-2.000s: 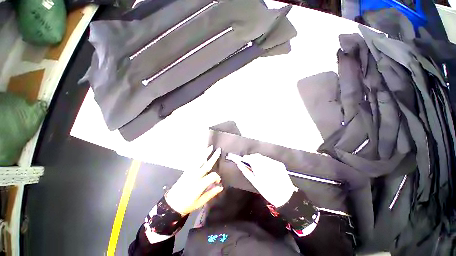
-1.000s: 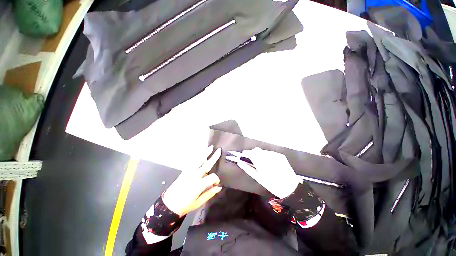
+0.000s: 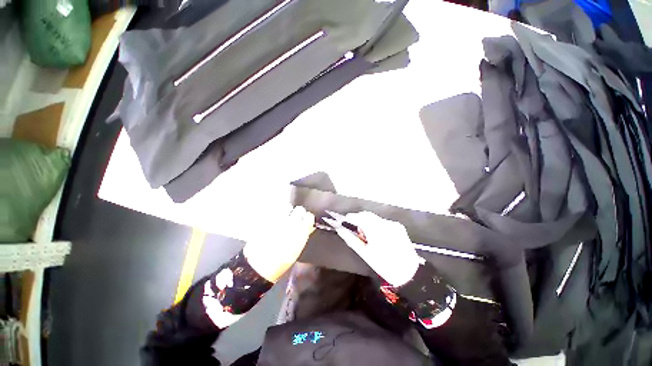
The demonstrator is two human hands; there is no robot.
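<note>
A long grey zippered panel (image 3: 443,232) lies across the table's front edge, running right from my hands. Its pale zipper line (image 3: 450,251) shows to the right of my right hand. My left hand (image 3: 279,239) has its fingertips together on the panel's left end and pinches something there, likely the zipper end; the exact part is too washed out to tell. My right hand (image 3: 386,246) holds small thread snips (image 3: 347,226), their pointed tip close to my left fingertips. The palm side of both hands is hidden.
A stack of grey zippered panels (image 3: 250,93) lies at the back left of the white tabletop (image 3: 357,136). A large tumbled pile of panels (image 3: 550,157) is on the right, with a blue crate (image 3: 593,10) behind it. Green sacks (image 3: 57,28) stand on shelving at the left.
My left hand's spread fingers have drawn together at the panel's left end, and its forearm has swung outward. The snips in my right hand show more clearly, their tip near the left fingers.
</note>
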